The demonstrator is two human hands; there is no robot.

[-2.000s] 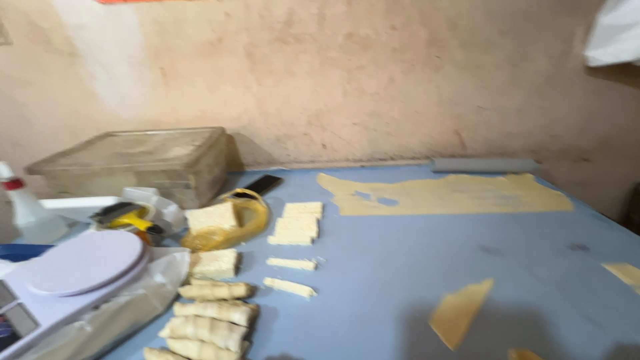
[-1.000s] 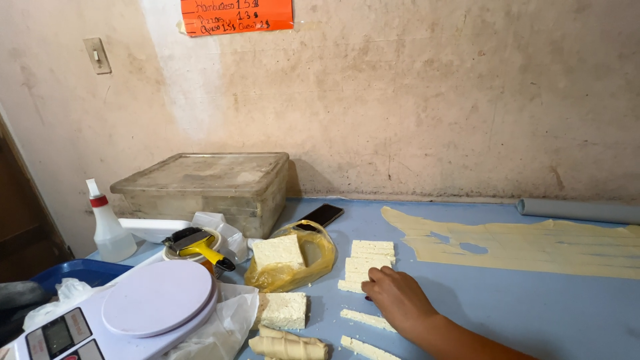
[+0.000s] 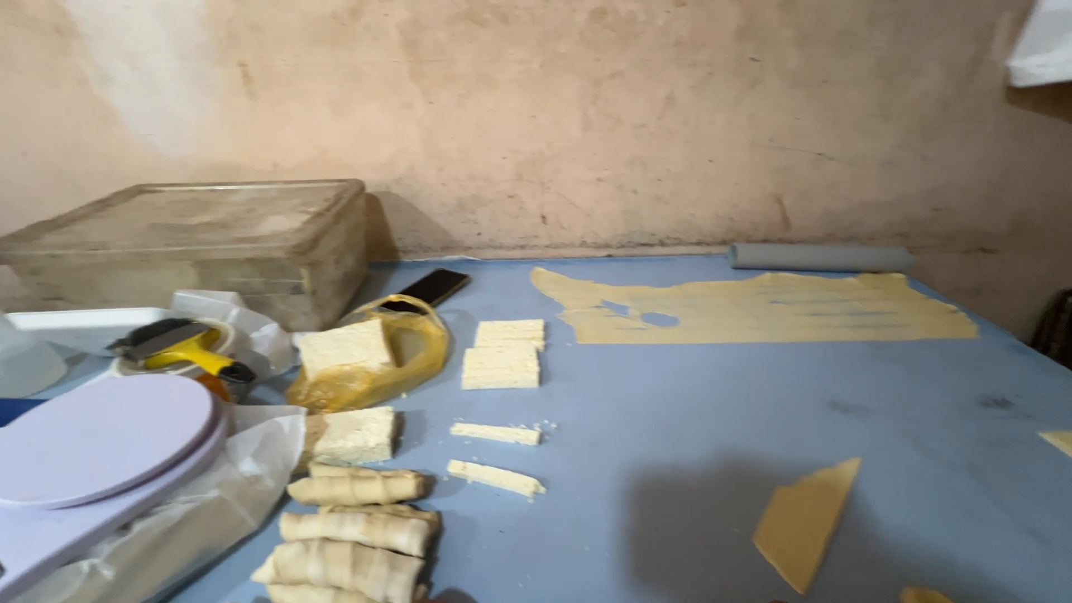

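Note:
Neither of my hands shows clearly; only tiny blurred skin-toned patches touch the bottom edge. Wrapped dough rolls (image 3: 356,536) lie in a column at lower left, below a block of white cheese (image 3: 356,435). Another cheese block (image 3: 347,347) sits in a yellow plastic bag (image 3: 419,360). Right of the bag are stacked cheese sticks (image 3: 501,367), with two single cheese sticks (image 3: 496,433) lying nearer to me. A long thin sheet of dough (image 3: 754,310) with holes is spread toward the back. One loose dough piece (image 3: 808,523) lies at lower right.
A purple kitchen scale (image 3: 109,444) stands at left beside a white plastic bag (image 3: 243,477). Behind are a yellow-handled tool (image 3: 197,352), a dusty plastic box (image 3: 193,243) and a black phone (image 3: 431,289). A grey tube (image 3: 816,257) lies along the wall on the blue table (image 3: 670,402).
One second ago a hand was at the stacked cheese sticks; it has left them. The view has swung right and down since then.

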